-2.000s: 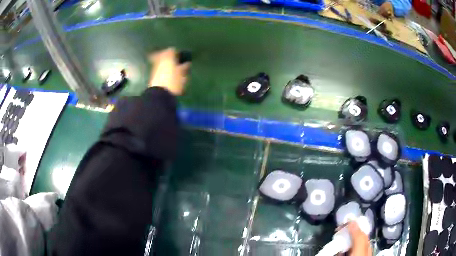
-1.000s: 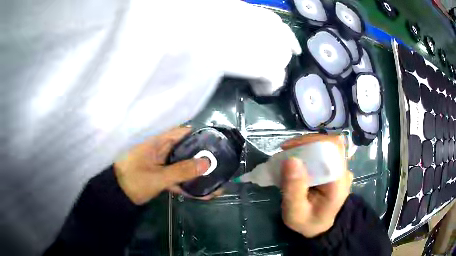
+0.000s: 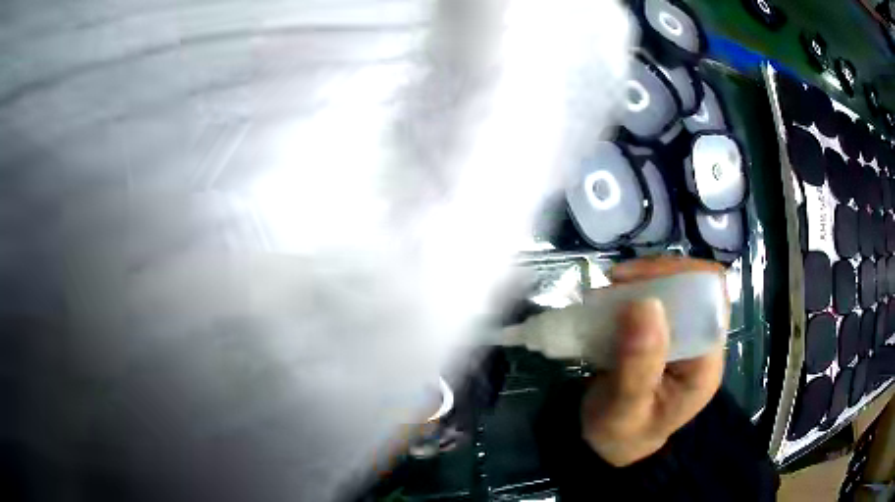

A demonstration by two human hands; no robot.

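Observation:
A large blurred white shape, likely a sleeve, covers the left and middle of the head view. My right hand is closed around the white glue bottle, its nose pointing left. Beyond the nose, part of a black oval housing unit shows with a bit of its white ring; the rest is hidden behind the white shape. My left hand is hidden too, apart from a possible blurred trace of skin at the shape's lower edge. The bottle's tip is too blurred to tell whether it touches the unit.
Grey-faced units lie clustered, some overlapping, on the clear tray above my right hand. A white sheet with rows of black oval pads stands at the right. A green conveyor with black units runs at the upper right. Cardboard shows at the lower right.
The white shape has spread down and right over my left hand and most of the unit. My right hand and the bottle have moved a little right.

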